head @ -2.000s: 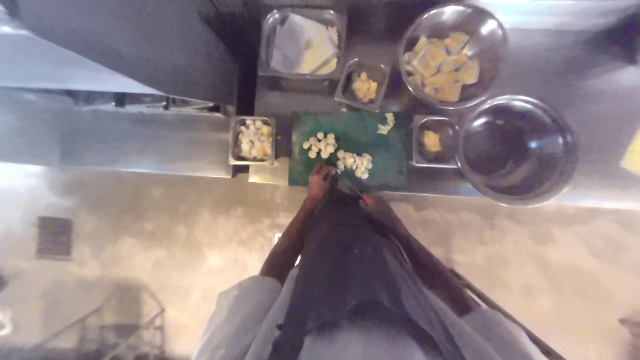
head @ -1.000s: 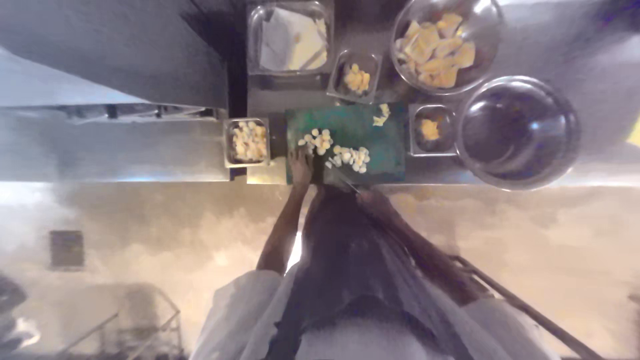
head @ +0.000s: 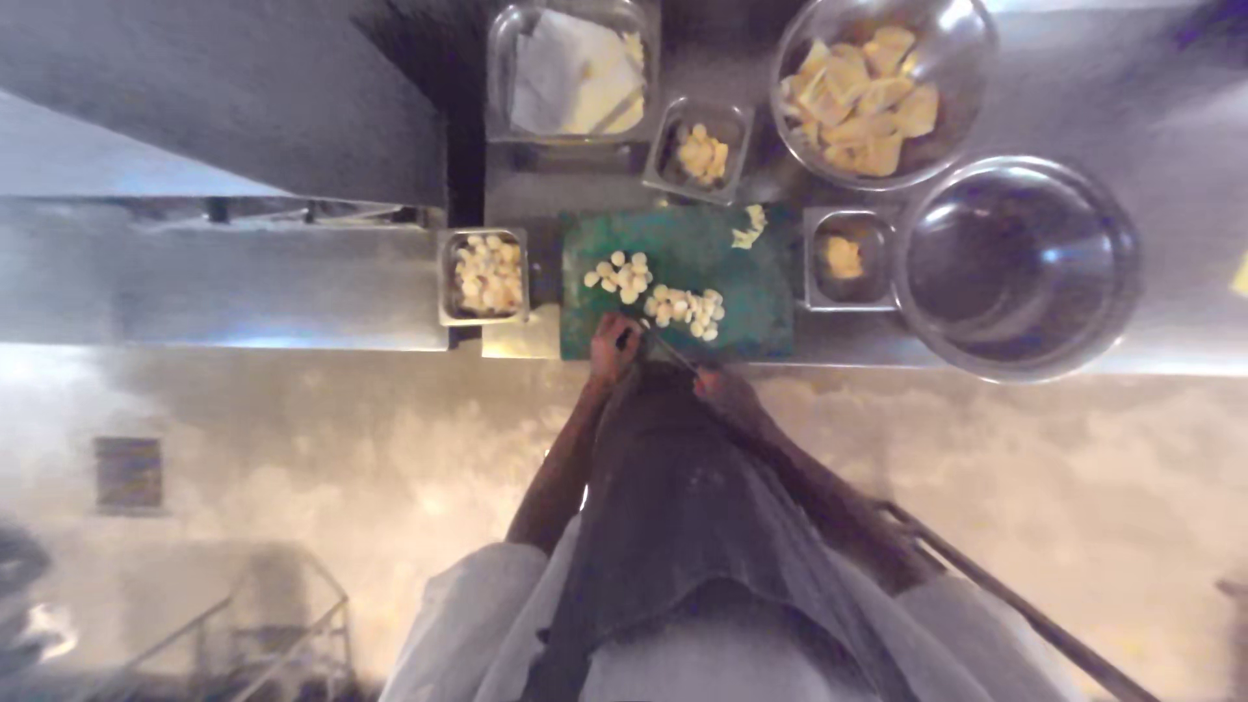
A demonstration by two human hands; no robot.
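A green cutting board lies at the counter's front edge. My right hand is closed on the handle of a knife, whose blade points up and left over the board's near edge. My left hand is at the board's near left edge by the knife tip, its fingers curled; a small pale piece shows beside them, and whether they grip it cannot be told. Just beyond lie two groups of round pale pieces of food, one group to the left, the other nearer the middle. Pale scraps lie at the back right.
Left of the board stands a metal pan of pale pieces. Behind are a container with white sheets, a small pan of food and a steel bowl of yellowish pieces. A small pan and a large steel bowl stand right.
Since one second ago, my left hand has moved from the left group of pieces back toward the knife tip at the board's near edge. My right hand keeps hold of the knife.
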